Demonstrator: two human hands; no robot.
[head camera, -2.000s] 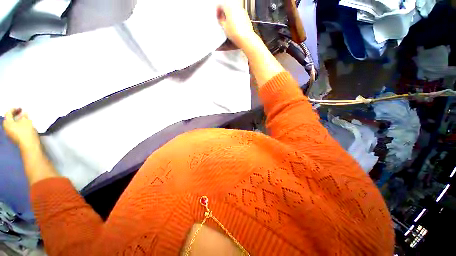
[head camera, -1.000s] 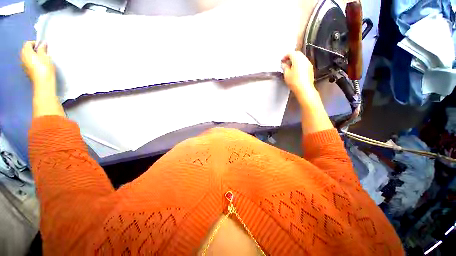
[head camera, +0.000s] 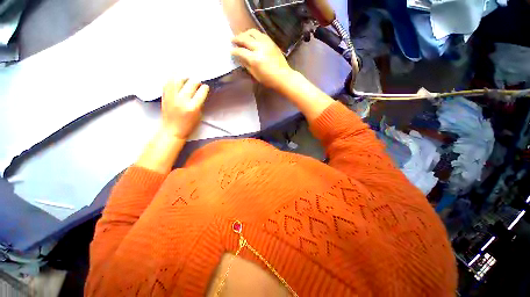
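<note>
A long white garment panel (head camera: 116, 58) lies lengthwise on the pressing table. A dark strip (head camera: 70, 129) shows along its near edge, with a paler blue-grey panel (head camera: 110, 148) nearer me. My left hand (head camera: 183, 107) is at the near edge, right of the middle, its fingers bent over the cloth. Whether it pinches the edge is hidden. My right hand (head camera: 258, 55) pinches the right end of the white panel at its edge. The steam iron (head camera: 285, 23) stands just beyond my right hand, cut off by the top edge, untouched.
The lilac table cover (head camera: 317, 69) shows at the right. A pale hose or cord (head camera: 401, 95) runs from the iron to the right. Heaped cloth pieces (head camera: 415, 156) lie beyond the table. A small white strip (head camera: 55, 204) lies at the lower left.
My left hand has moved from the panel's left end to its near edge, close to my right hand. My right hand stays at the right end. The view has shifted.
</note>
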